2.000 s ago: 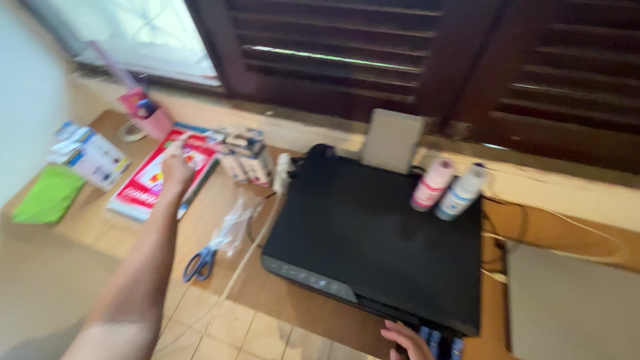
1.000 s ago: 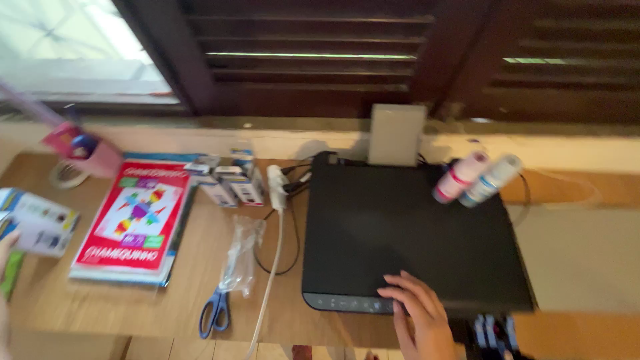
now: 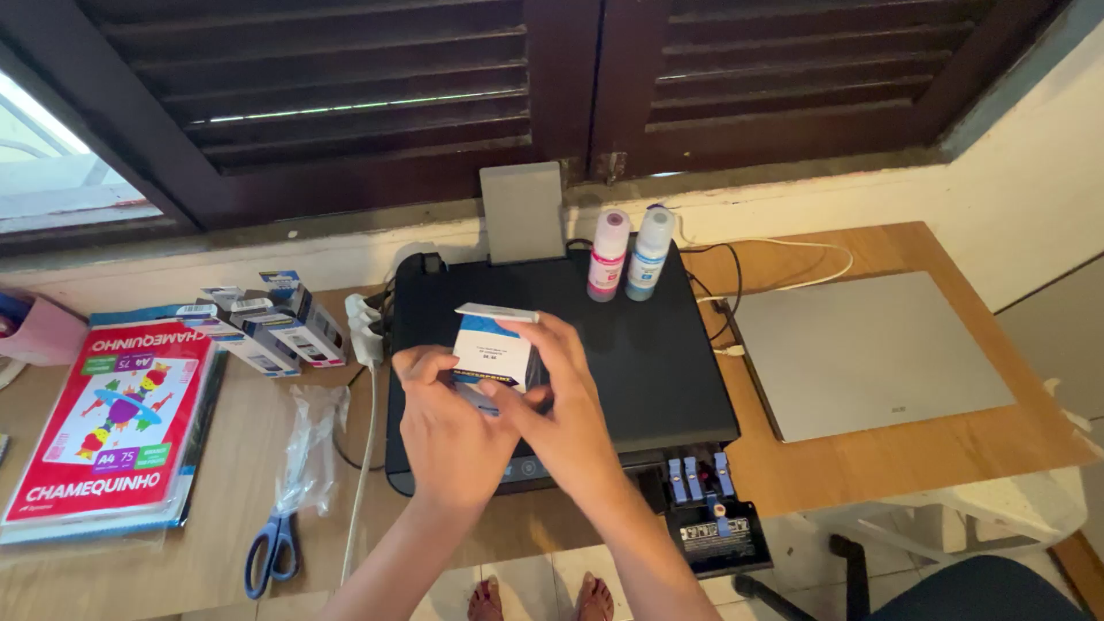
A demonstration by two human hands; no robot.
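My left hand [image 3: 453,431] and my right hand [image 3: 561,392] both hold a small white and blue cardboard box [image 3: 493,352] above the lid of a black printer [image 3: 638,371]. The box's top flap is raised. A magenta ink bottle [image 3: 608,257] and a cyan ink bottle [image 3: 649,255] stand upright side by side at the back of the lid. At the printer's front right the ink tank cover [image 3: 720,539] is folded down, showing blue tank caps [image 3: 690,479]; one cap hangs lower than the others.
Left of the printer are a white power strip [image 3: 364,332], ink boxes [image 3: 302,323], blue-handled scissors [image 3: 273,548], a clear plastic wrapper [image 3: 310,448], and a red paper pack [image 3: 121,414]. A closed grey laptop [image 3: 871,354] lies on the right, cables behind it. A chair [image 3: 992,591] stands lower right.
My right hand has left the printer's front edge. My left hand has come in from the far left, and both hands now hold the small box over the lid. The view has shifted right.
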